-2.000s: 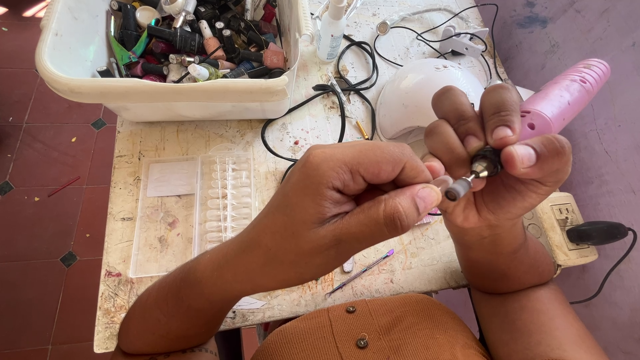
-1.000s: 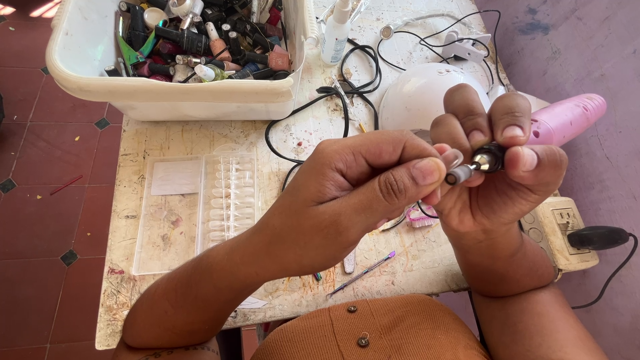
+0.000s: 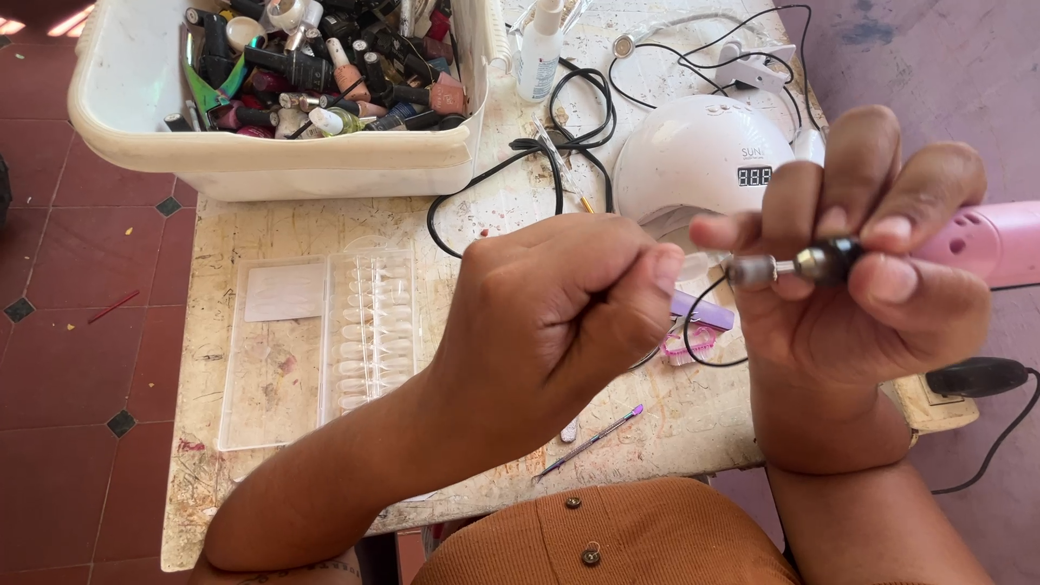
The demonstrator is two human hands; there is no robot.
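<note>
My right hand holds a pink electric nail drill by its black and metal front end, with the body pointing right. A sanding bit on its metal shank points left out of the drill. Pinched between the thumb and fingers of my left hand is a clear nail tip, its free end close to the bit. Whether tip and bit touch cannot be told. On the table lies an open clear plastic case with rows of nail tips.
A white tub of nail polish bottles stands back left. Behind my hands are a white nail lamp, a spray bottle and black cables. Nearer lie a pink nail brush and a cuticle pusher. A black plug is at right.
The drill body has tilted from slanting up to the right to nearly level. My left hand still pinches the nail tip beside the bit.
</note>
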